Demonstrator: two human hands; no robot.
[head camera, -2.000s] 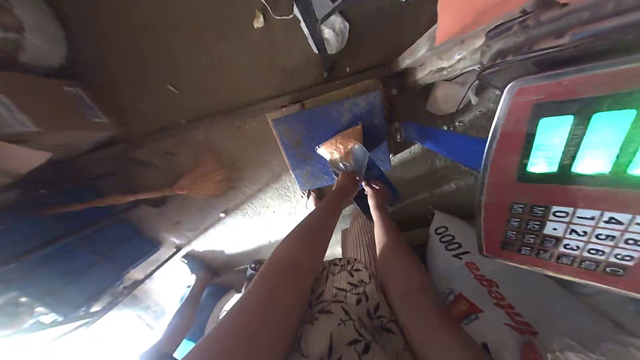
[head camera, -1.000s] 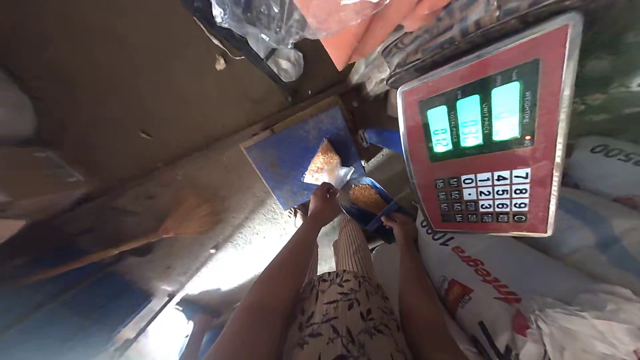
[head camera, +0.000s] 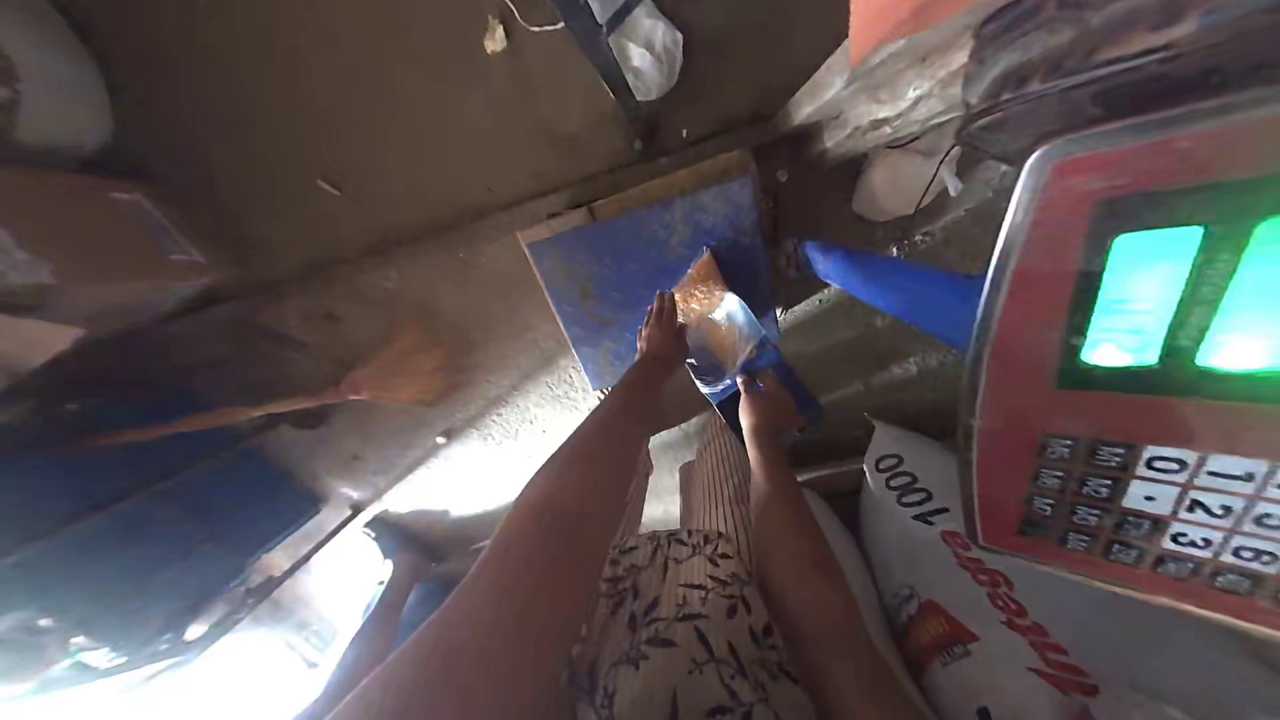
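A clear plastic bag (head camera: 705, 292) with orange-brown grain lies on the blue platform of a floor scale (head camera: 640, 250). My left hand (head camera: 662, 332) rests against the bag's left side, its fingers extended. My right hand (head camera: 768, 405) grips a blue scoop (head camera: 785, 385) at the bag's near end; the scoop's mouth is at the bag, and the plastic hides part of it. The scale's red display head (head camera: 1050, 400), with lit green screens and a keypad, stands large at the right.
White printed sacks (head camera: 1000, 620) fill the lower right. A broom (head camera: 390, 370) lies on the left, near a cardboard box (head camera: 100, 245). A blue scale post (head camera: 890, 285) runs right from the platform. Another person's arm (head camera: 385, 610) shows at lower left.
One second ago the scoop, holding grain, was apart to the right of the bag; now it is at the bag. My left hand has moved from the bag's near end to its side.
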